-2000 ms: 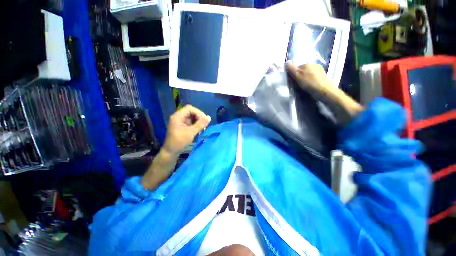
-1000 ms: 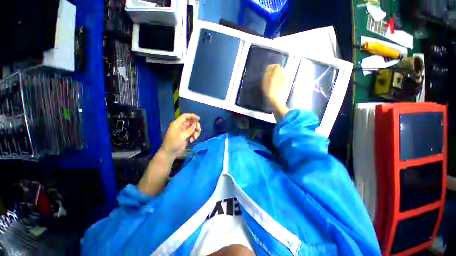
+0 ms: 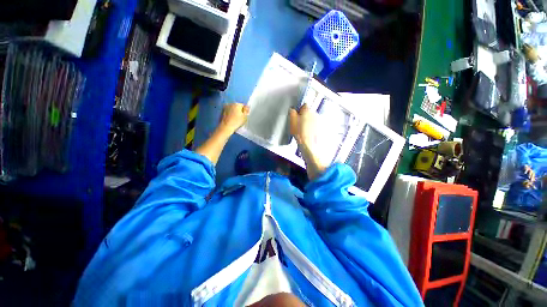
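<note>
A white foam tray [image 3: 388, 169] lies slanted in front of me. A glossy grey tablet screen [image 3: 273, 114] is at its left part, pale with glare. My left hand [image 3: 234, 117] is closed at its left edge, and my right hand [image 3: 306, 129] has its fingers closed at its right edge. The fingertips are too small to show the exact grip. The middle recess shows a bright, reflective surface, partly behind my right hand. A dark screen [image 3: 367, 154] with pale streaks lies in the right recess.
A blue perforated stool [image 3: 336, 37] stands beyond the tray. Stacked white trays [image 3: 165, 37] are at the upper left. A red tray [image 3: 422, 240] holding dark screens is at the right, below a yellow-handled tool [image 3: 429, 128] on the green bench. Another person's blue sleeve [image 3: 528, 156] shows far right.
My right hand has moved left from the middle recess to the grey screen. My left hand has moved up to the tray's left side. The view has shifted, showing more of the stool and bench.
</note>
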